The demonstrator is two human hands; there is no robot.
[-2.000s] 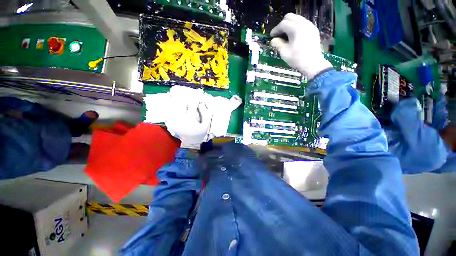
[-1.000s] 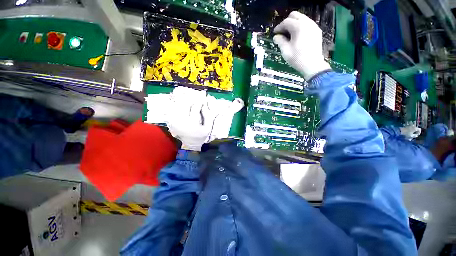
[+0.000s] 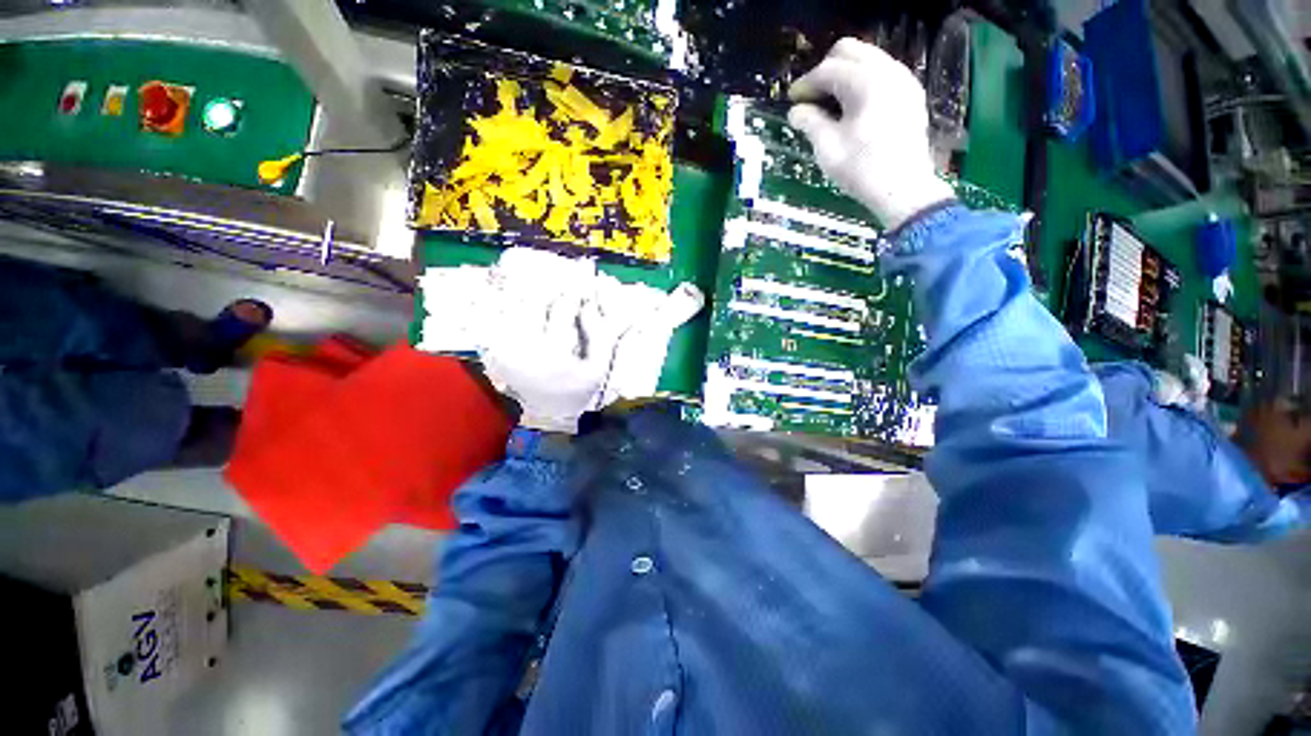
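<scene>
A large green circuit board (image 3: 805, 324) with white rows lies on the bench at centre right. My right hand (image 3: 870, 122), in a white glove, is over its upper part with fingers curled and fingertips together; whether they pinch something is too small to tell. My left hand (image 3: 554, 352), also white-gloved, rests at the lower edge of a crumpled white cloth (image 3: 457, 305). Glove and cloth blend, so its grip is unclear. A black scrap tray (image 3: 434, 122) with a heap of yellow masking pieces (image 3: 554, 166) lies above the cloth.
Red sheets (image 3: 367, 453) hang beside the bench at left. A green button panel (image 3: 158, 115) is at upper left, an AGV (image 3: 151, 626) at lower left. More boards (image 3: 1119, 281) and a blue-sleeved person (image 3: 1208, 453) are at right. Another person (image 3: 86, 381) stands at left.
The view has shifted slightly. Both my hands stay in nearly the same places. The other person's gloved hands at right have come into view beside the boards.
</scene>
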